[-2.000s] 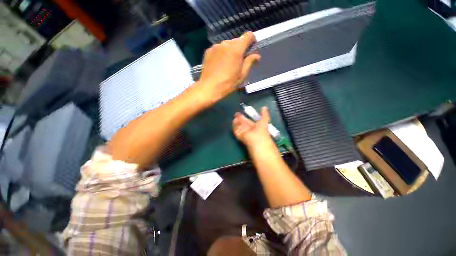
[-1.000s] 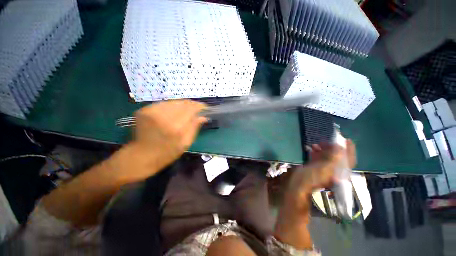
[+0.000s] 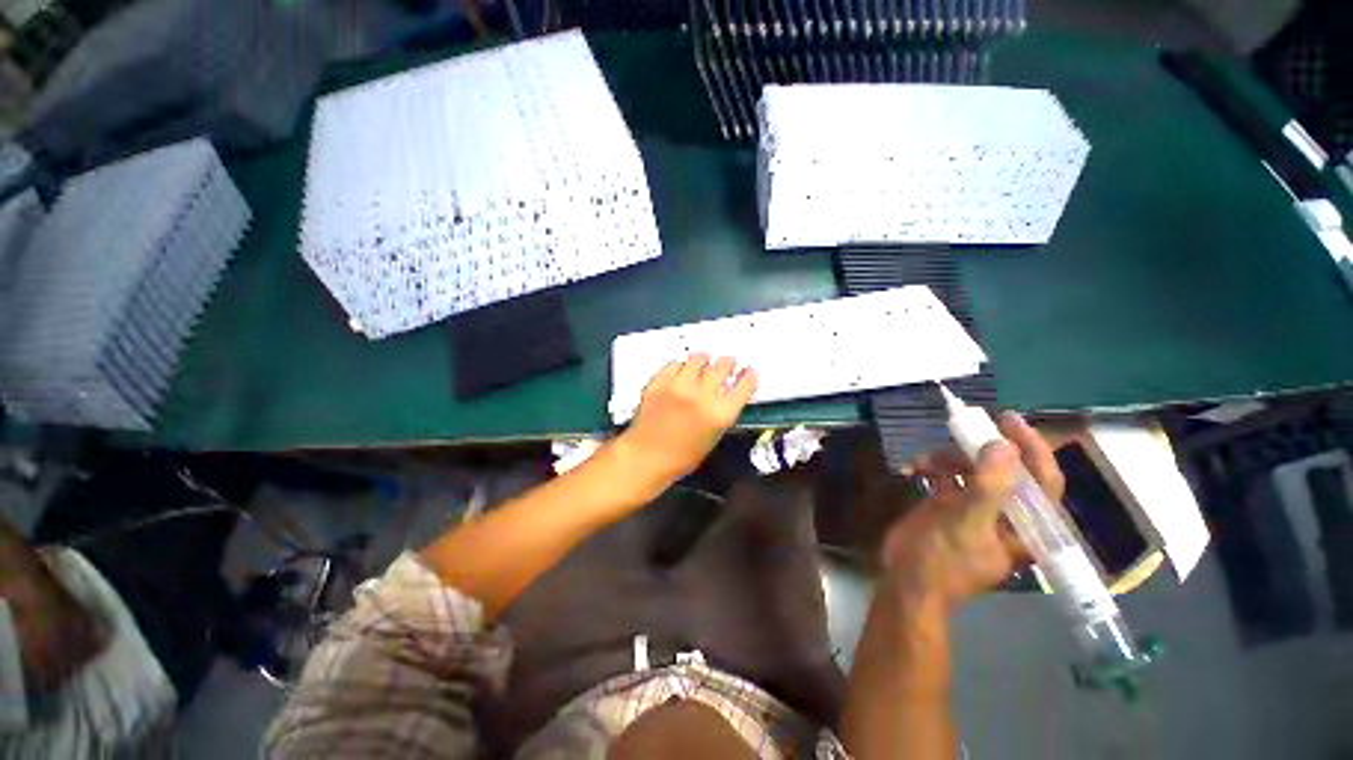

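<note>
A white board [image 3: 831, 345] with small dark spots lies at the front edge of the green bench, its right part over the black ribbed strip [image 3: 905, 423]. My left hand [image 3: 690, 413] rests with its fingers on the board's left part; whether it grips the edge is not clear. My right hand [image 3: 972, 520] holds the dispensing syringe [image 3: 1057, 552] like a pen. The syringe's thin tip points up and left, close to the board's right front corner; contact cannot be told. Its green cap [image 3: 1116, 671] is at the lower right.
Board stacks stand at left [image 3: 119, 282], centre left [image 3: 475, 193] and right [image 3: 913, 164]. A slotted rack [image 3: 846, 52] stands behind. A dark ribbed piece [image 3: 512, 345] lies before the centre-left stack. A phone [image 3: 1105, 498] is beyond my right hand. Another person's arm [image 3: 52, 609] is at lower left.
A blurred board was in my left hand above the bench; a board now lies at the edge under that hand. The syringe has swung so its tip is near the board. The view has shifted.
</note>
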